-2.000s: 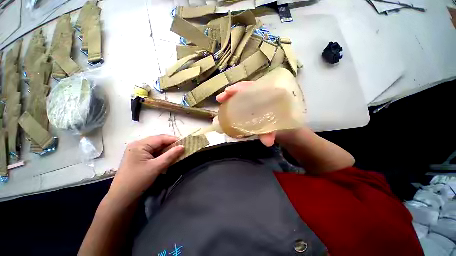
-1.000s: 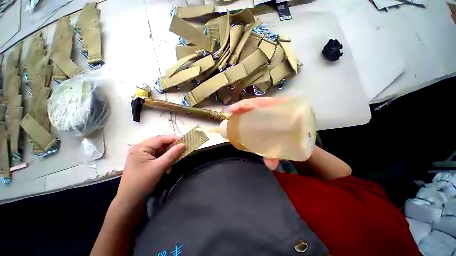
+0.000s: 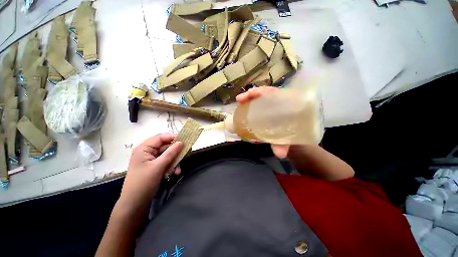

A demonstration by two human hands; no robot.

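Observation:
My left hand (image 3: 155, 158) pinches a short khaki ribbed strap tab (image 3: 187, 139) between thumb and fingers, above the front edge of the table. My right hand (image 3: 268, 95) is wrapped around a translucent glue bottle (image 3: 281, 116), which lies tilted on its side with amber liquid inside. The bottle hides most of this hand. The narrow nozzle points left, and its tip is at the upper right edge of the tab; whether it touches cannot be told.
A heap of khaki tabs (image 3: 216, 79) lies beyond my hands, partly on a whitish board (image 3: 346, 95). A hammer (image 3: 176, 108) lies before it. A bagged roll (image 3: 74, 108) and laid-out tabs (image 3: 34, 93) are at left, a black lump (image 3: 332, 46) at right.
The tab in my left hand has turned more upright. The bottle has moved left and right between frames and has tilted; its nozzle is now by the tab's upper end.

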